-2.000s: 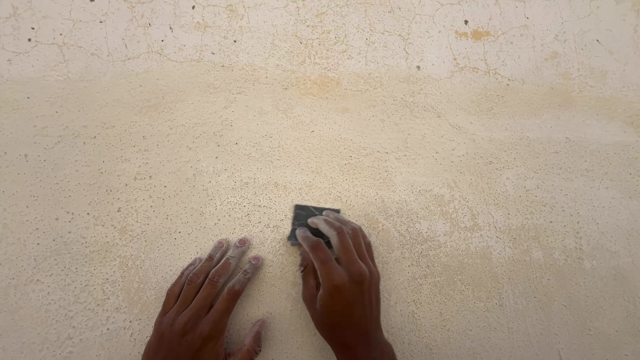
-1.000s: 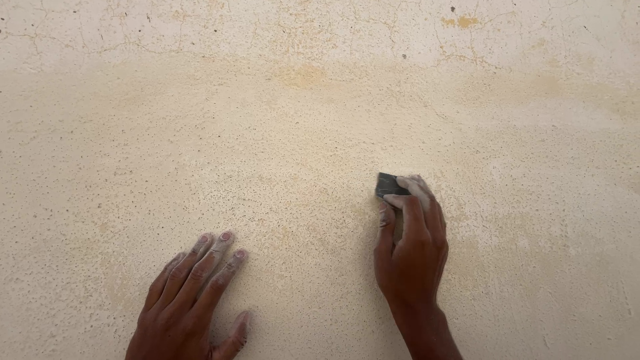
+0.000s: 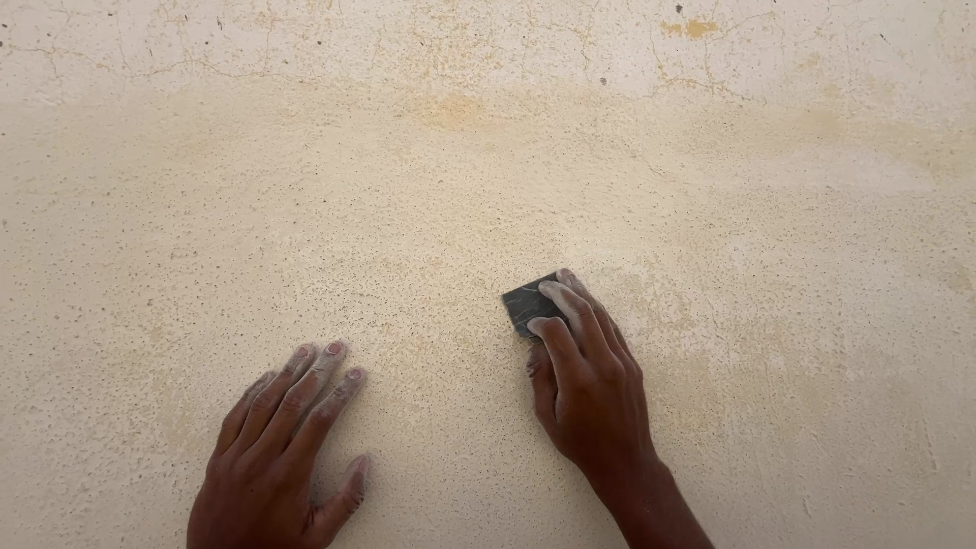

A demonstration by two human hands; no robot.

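A dark, creased piece of sandpaper (image 3: 526,305) lies flat against a cream, pitted wall (image 3: 427,198). My right hand (image 3: 595,374) grips it at its right side, with dusty fingertips pressed on it and the thumb at its lower edge; part of the sheet is hidden under the fingers. Lower left, my left hand (image 3: 278,450) rests on the wall with its fingers apart and nothing in it. Pale dust coats its fingertips too.
Fine cracks and small dark specks run across the paler upper band of the wall (image 3: 305,46). An ochre patch (image 3: 690,29) shows at the upper right, and a faint orange stain (image 3: 450,110) near the top middle.
My right hand with the sandpaper moved right and up between the two earlier frames, and has since come back left and down. My left hand stays at the lower left.
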